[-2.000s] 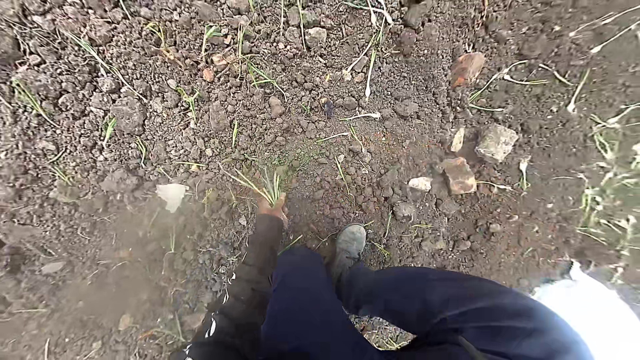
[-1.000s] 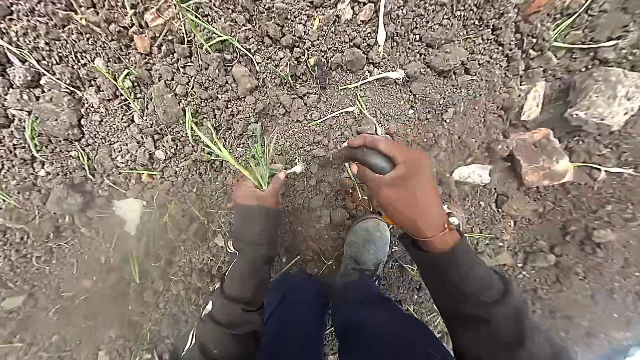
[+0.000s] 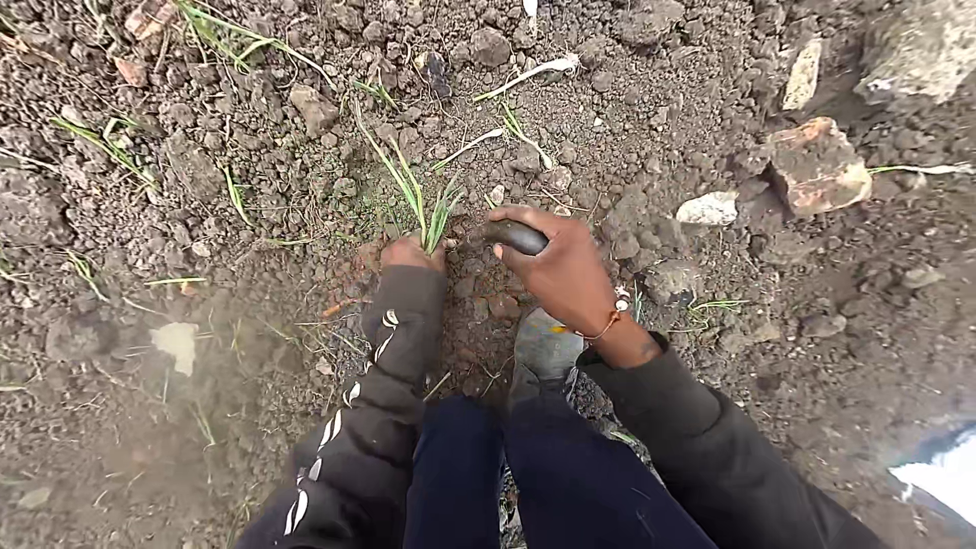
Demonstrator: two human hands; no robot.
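My left hand [image 3: 414, 250] is low at the soil, closed around a small bunch of green onion-like seedlings [image 3: 418, 200] whose leaves point up and away. Just to its right, my right hand [image 3: 560, 263] grips the dark, rounded handle of a hand tool [image 3: 524, 237]. The tool's far end reaches toward the left hand and is hard to make out against the soil. Beyond the hands, loose seedlings with white bases lie on the ground, one [image 3: 534, 77] farther off and another [image 3: 469, 147] nearer.
Stones lie on the right: a reddish block [image 3: 820, 166], a white stone [image 3: 707, 208], a long pale one [image 3: 802, 75] and a large rock [image 3: 923, 53]. My shoe [image 3: 547, 347] stands just below my right hand. A pale flat piece [image 3: 177, 345] lies at left among cloddy soil.
Two seconds ago only my left hand showed, with the seedlings. My right hand has since come into view with the tool. The view has moved closer to the ground.
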